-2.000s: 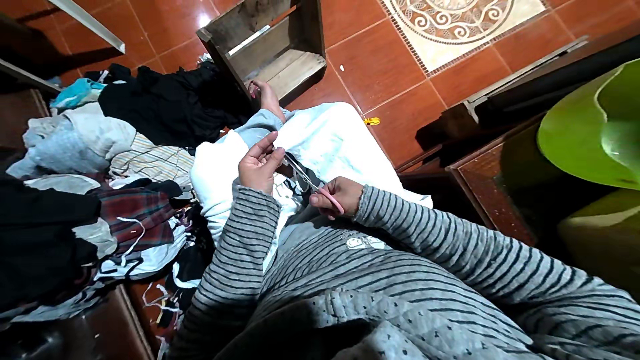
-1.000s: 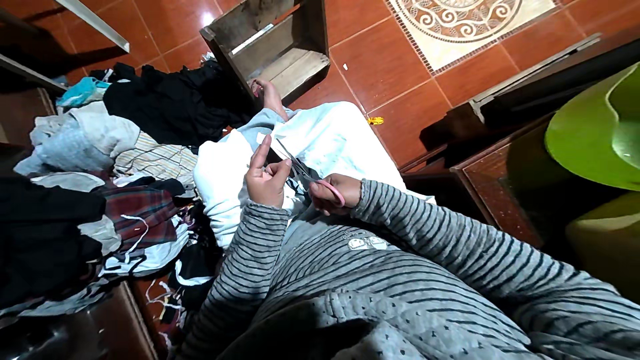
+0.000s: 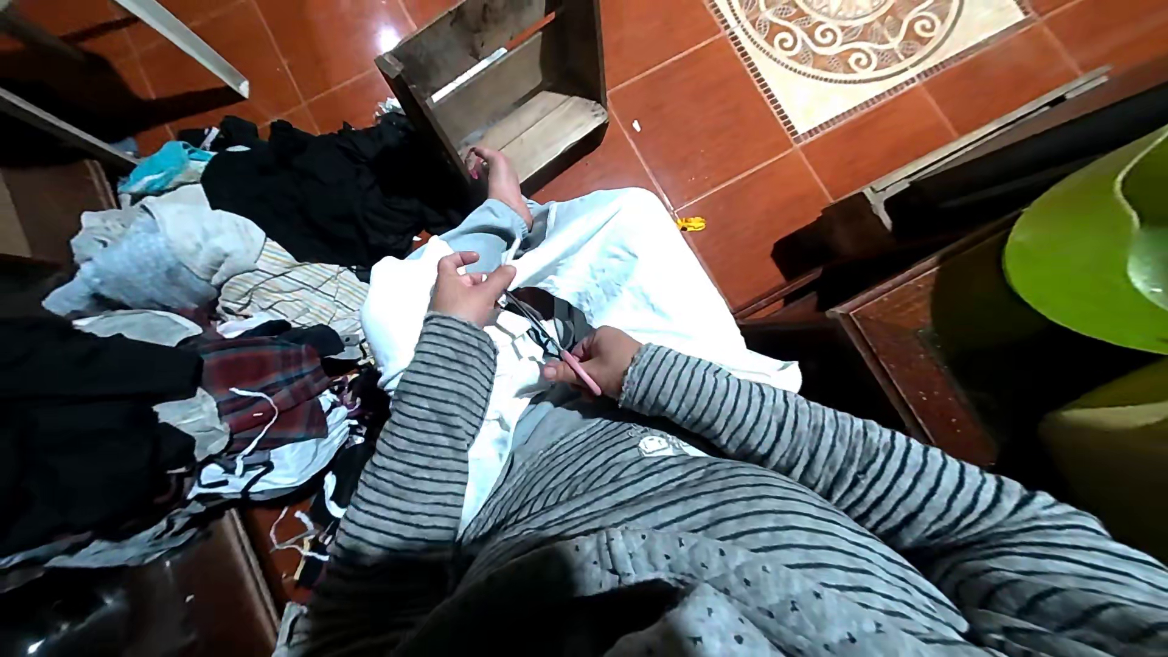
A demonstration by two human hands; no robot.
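Note:
My right hand (image 3: 598, 358) grips the pink handles of a pair of scissors (image 3: 578, 369), whose metal blades point up and left toward my left hand. My left hand (image 3: 470, 290) is raised over my lap, thumb and fingers bent near the blade tips; a thin strand or strip seems to lie between them, too small to tell. A white cloth (image 3: 630, 265) covers my legs, and dark and grey pieces of fabric lie below the scissors. My bare foot (image 3: 502, 182) shows beyond the cloth.
Piles of clothes lie at left, among them a black garment (image 3: 310, 187) and a plaid one (image 3: 265, 383). A wooden crate (image 3: 598, 55) stands on the tiled floor by my foot. Wooden furniture (image 3: 912, 338) and a green plastic container (image 3: 1077, 246) are at right.
My left hand's raised finger has come down and bent toward the thumb. My right hand has turned, so the pink handle now slants down and right.

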